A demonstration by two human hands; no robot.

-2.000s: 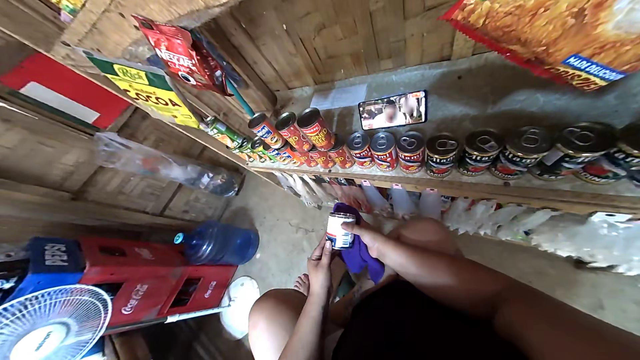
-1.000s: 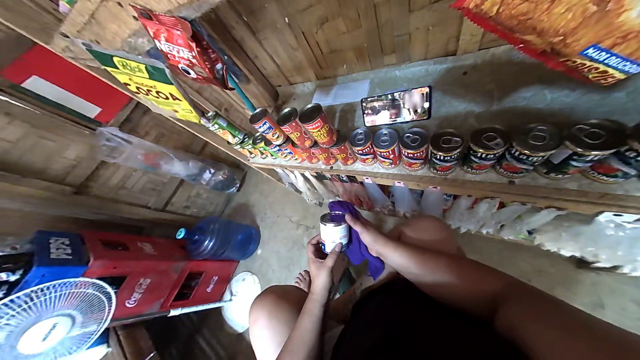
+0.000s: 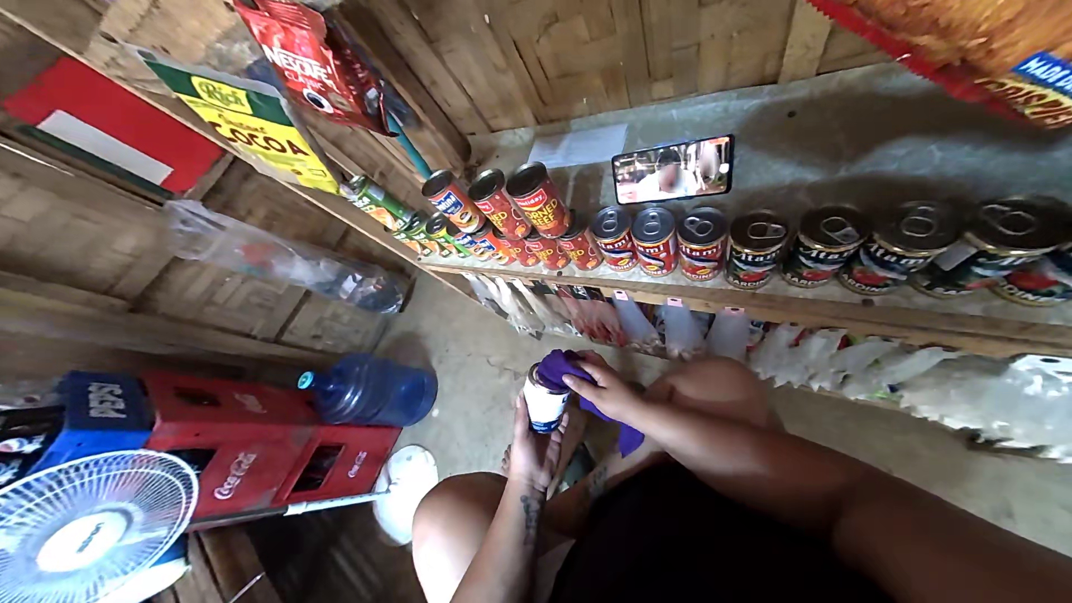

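A food can with a white and blue label [image 3: 546, 407] stands nearly upright over my lap. My left hand [image 3: 534, 448] grips it from below and the side. Bunched in my right hand [image 3: 605, 387] is a purple cloth [image 3: 563, 368], pressed on the can's top, with its loose end hanging down beside my leg. The cloth hides much of the can's lid. Beyond my hands, sardine cans [image 3: 702, 243] and corned beef cans [image 3: 538, 201] line a shelf, some of them stacked.
A smartphone [image 3: 673, 169] leans behind the cans on the wooden-edged shelf [image 3: 804, 321]. Plastic packs [image 3: 682, 327] hang under it. To the left are a blue water jug [image 3: 377, 390], red drink crates [image 3: 243, 473] and a white fan [image 3: 88, 532]. Coffee and cocoa packets [image 3: 260, 126] hang above.
The purple cloth has come from beside the can onto its top, carried by my right hand. My left hand has kept its hold on the can.
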